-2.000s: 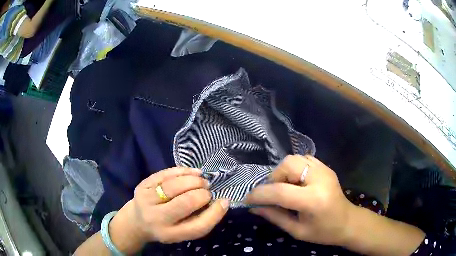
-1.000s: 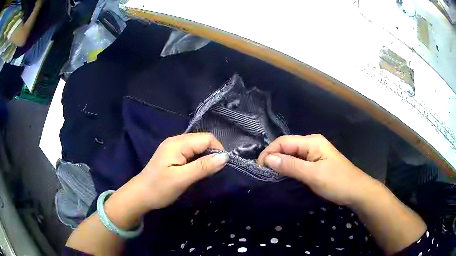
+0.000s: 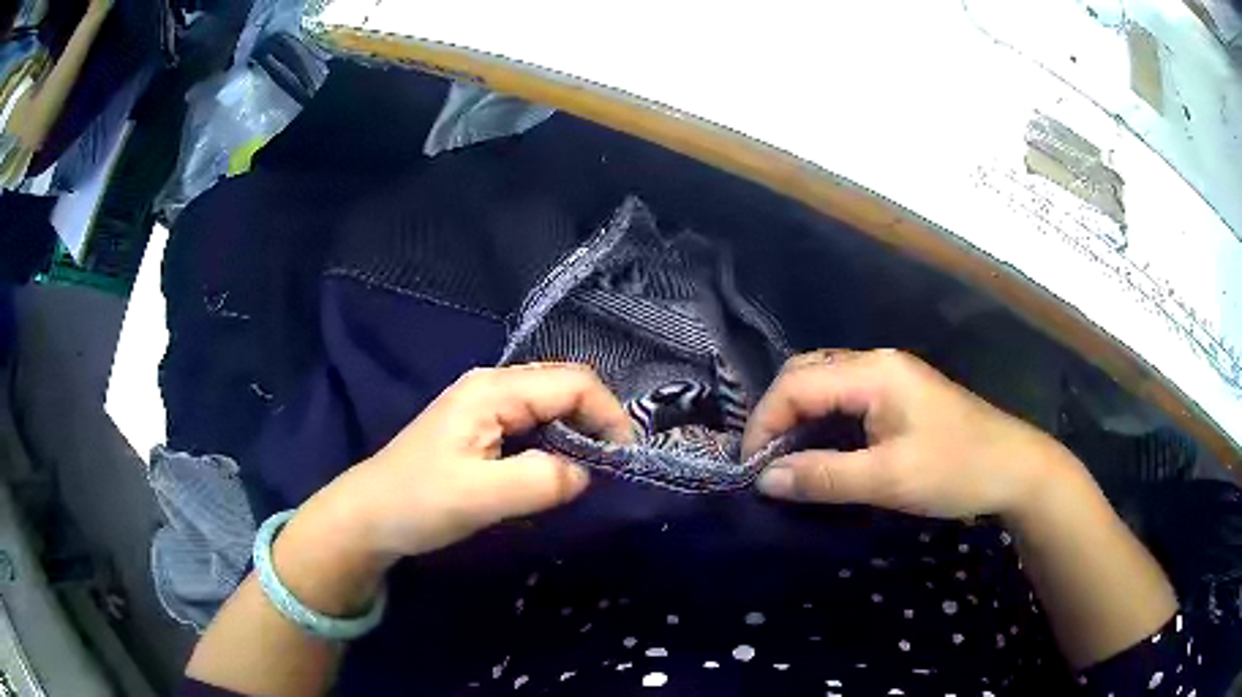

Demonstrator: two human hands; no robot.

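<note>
A dark navy garment panel (image 3: 395,354) covers my lap. A grey-and-white striped lining (image 3: 620,334) lies open in its middle, forming a round opening with a pale overlocked seam edge (image 3: 667,470) along the near side. My left hand (image 3: 497,443) pinches this edge at its left part. My right hand (image 3: 858,425) pinches the same edge at its right part. The edge between the hands curves slightly towards me. Both hands' fingertips are partly hidden by the cloth.
The white table (image 3: 763,82) with its brown wooden edge runs across the top and right. Brown tape (image 3: 1076,164) is on it. A clear plastic bag (image 3: 225,130) and a person's arm are at upper left. A grey striped cloth piece (image 3: 198,524) hangs at left.
The hands first held the lining lower, with its stripes spread. They have moved up onto the near seam edge, then slightly farther apart, and the lining has folded inward.
</note>
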